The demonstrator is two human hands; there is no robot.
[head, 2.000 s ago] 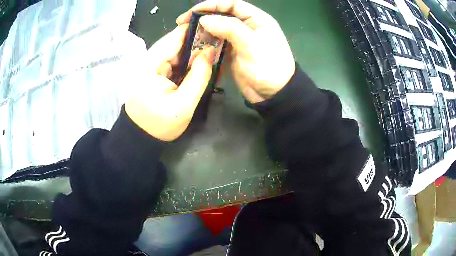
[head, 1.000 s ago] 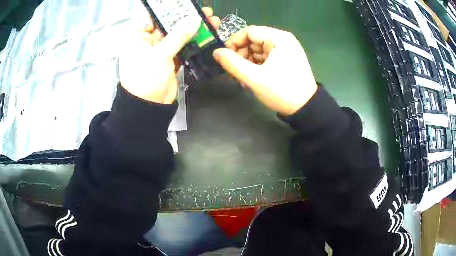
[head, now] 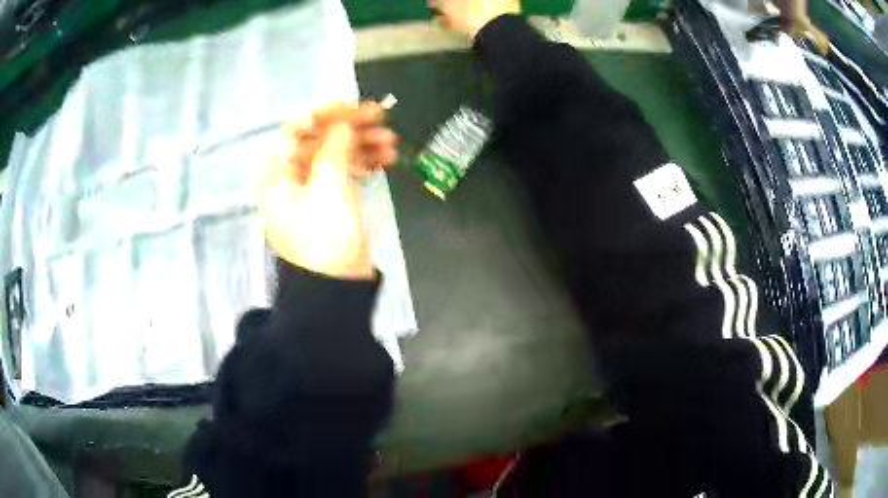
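A circuit board (head: 455, 153), silver-grey at its upper part and green at its lower end, lies tilted on the dark green bench. My left hand (head: 336, 185) is blurred and hovers left of the board over the edge of the white sheet; its fingers are curled, and I cannot tell if it holds anything. My right hand (head: 474, 14) is at the top edge of the view, stretched to the bench's far rail and partly cut off; what its fingers touch is hidden. No black housing shows in either hand.
A white ribbed protective sheet (head: 195, 195) covers the left tray. A tall stack of black-edged trays (head: 794, 195) stands at the right. A small white part (head: 388, 100) lies near my left fingertips. A pale rail (head: 414, 40) runs along the far edge. A brown carton (head: 857, 423) is at lower right.
The black housing with the board has left my hands and is out of sight. My right arm has stretched far forward. My left hand has moved down from the housing's former place. One board now lies uncovered.
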